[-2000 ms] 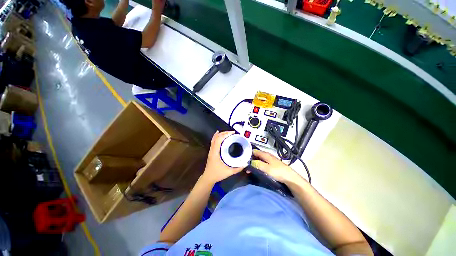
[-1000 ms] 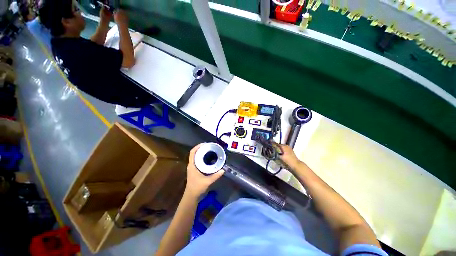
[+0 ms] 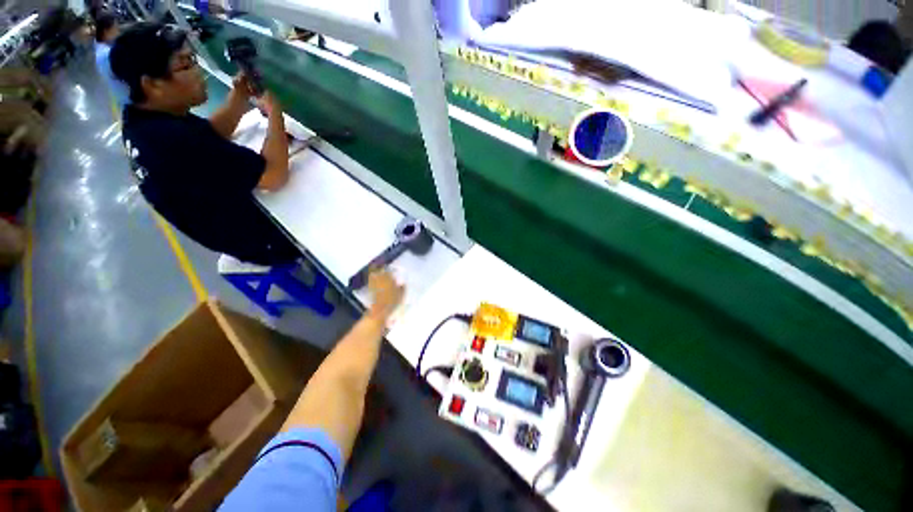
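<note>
My left hand point(image 3: 385, 289) is stretched out over the left bench, at the handle of a dark grey hair dryer point(image 3: 410, 235) lying there. Its fingertips overlap the handle; whether they grip it cannot be told. My right hand is not in view. The white test panel point(image 3: 483, 385) lies on the near bench with two lit meters, red switches, a round knob and a yellow-orange block. A second dryer point(image 3: 589, 398) lies along its right side, with black cable near it.
A seated person in dark clothes point(image 3: 200, 160) holds a dark object at the left. An open carton point(image 3: 235, 345) stands on the floor. The green conveyor point(image 3: 541, 240) runs behind the bench. A round mirror-like disc point(image 3: 601, 136) is by the yellow-tagged shelf. A dark object point(image 3: 801, 500) is cut off at bottom right.
The dryer held in both hands is no longer seen in them. My left hand has moved forward to the dryer on the left bench. My right hand has left the picture. The view has tilted up.
</note>
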